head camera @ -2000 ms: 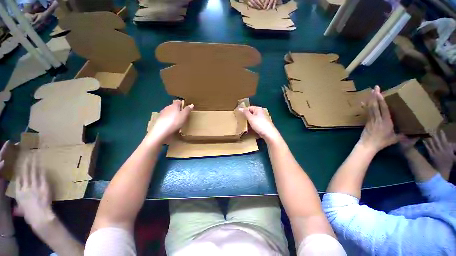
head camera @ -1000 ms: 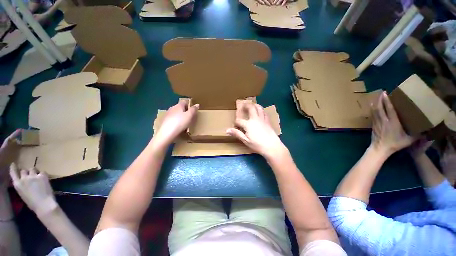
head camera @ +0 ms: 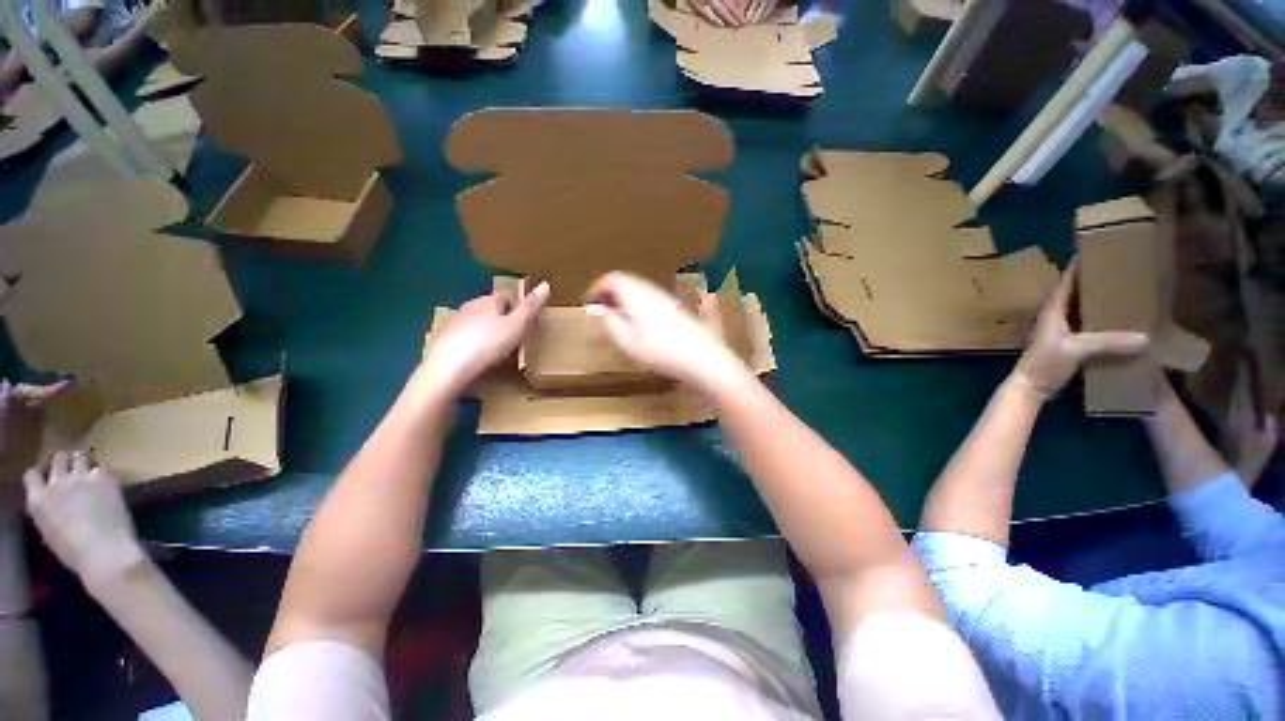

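A partly folded brown box lies in front of me, its wide lid panel standing up at the back. Its front panel lies flat toward me. My left hand grips the box's left back corner between thumb and fingers. My right hand, slightly blurred, is over the right part of the tray with bent fingers; whether it grips any card I cannot tell. A small flap stands up at the right side.
Flat blanks lie stacked at my right. A folded open box stands at the back left. People's hands work cardboard at left and right. Pale slanted posts rise at the back right, others at the back left.
My right hand has moved from the right back corner inward toward the tray's middle. My left hand stays at the left corner. The neighbour at right has turned their box upright.
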